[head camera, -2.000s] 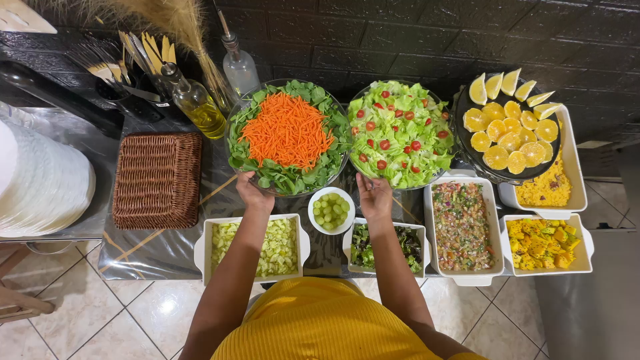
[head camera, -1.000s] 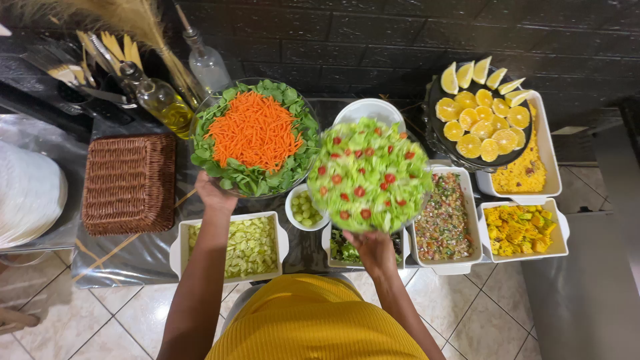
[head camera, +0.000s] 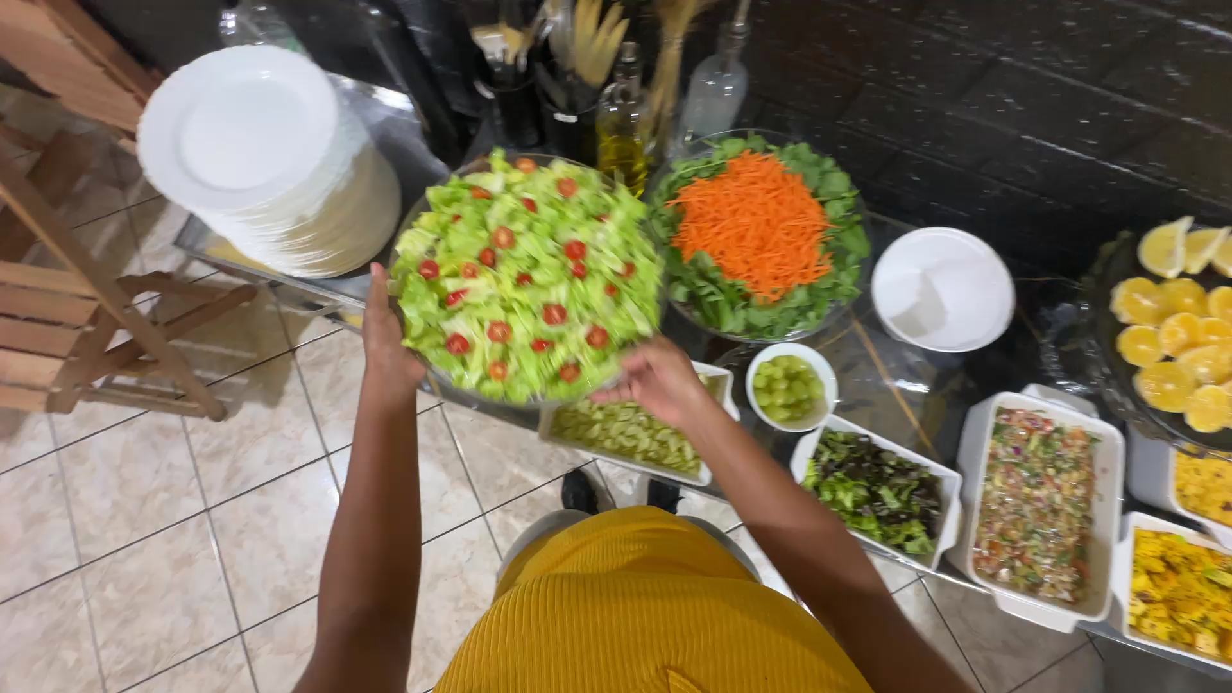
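Observation:
Between my hands is a round platter of chopped lettuce with halved cherry tomatoes (head camera: 527, 279). My left hand (head camera: 387, 332) grips its left rim; my right hand (head camera: 656, 380) holds the lower right rim. Right of it stands a platter of green leaves topped with shredded carrot (head camera: 753, 226). An upturned-looking white bowl (head camera: 943, 289) sits farther right, and a small bowl of green grapes or similar pieces (head camera: 789, 388) is below. Partly under my right hand and the platter lies a white dish of chopped green vegetable (head camera: 630, 433). The wicker basket is not visible.
A tall stack of white plates (head camera: 260, 159) stands on the left counter. Behind are an oil bottle (head camera: 624, 125), a clear bottle (head camera: 715, 91) and utensil holders (head camera: 568, 111). Rightward are a leafy salad dish (head camera: 876, 491), a chopped salad dish (head camera: 1035, 500) and orange slices (head camera: 1179, 327). A wooden folding chair (head camera: 87, 318) is at left.
The lettuce platter has moved left past the carrot platter, uncovering the white bowl where it stood. My left hand has left the carrot platter and now holds the lettuce platter. The view has swung left.

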